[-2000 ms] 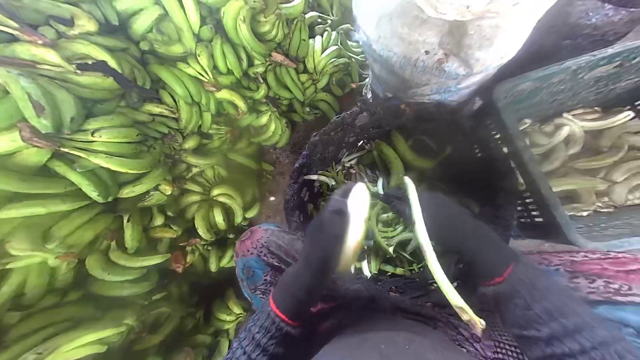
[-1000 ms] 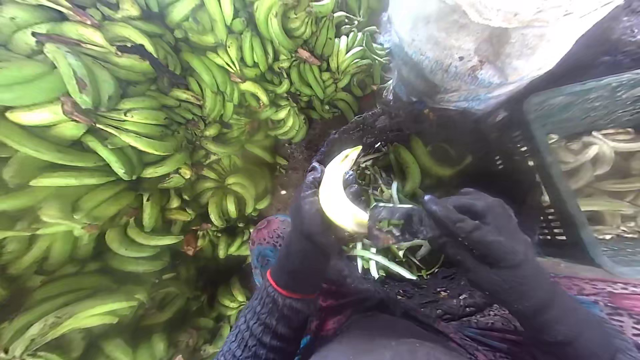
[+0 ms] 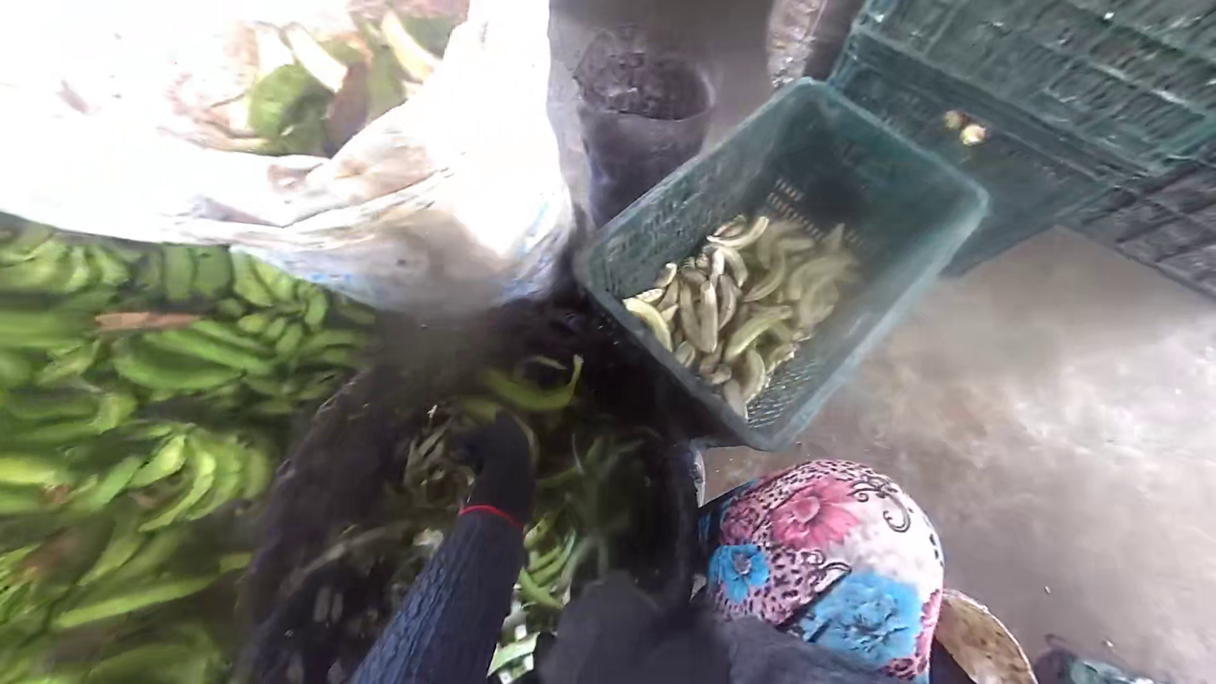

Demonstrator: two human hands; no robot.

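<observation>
My left hand [image 3: 499, 456], in a dark glove with a red cuff edge, reaches down into a dark tub [image 3: 313, 465]. Its fingers are dim and blurred beside an unpeeled green plantain [image 3: 532, 391], so any grip is hidden. Green peel strips [image 3: 546, 570] lie in the tub, right of my left forearm. A blurred dark shape fills the bottom middle; whether it is my right hand or clothing is unclear. Peeled plantains [image 3: 750, 294] lie in a green plastic crate [image 3: 879, 356] beyond the tub to the right. No knife can be made out.
Green plantain bunches [image 3: 171, 370] are heaped at left. A white sack [image 3: 427, 228] holding peels stands at upper left, beside a dark container [image 3: 646, 123]. More green crates [image 3: 1035, 85] stand at upper right. My knee in flowered cloth [image 3: 826, 560] is right of the tub.
The view has swung far to the right. My left hand held a partly peeled plantain; now it is down in the tub and that pale fruit no longer shows in it.
</observation>
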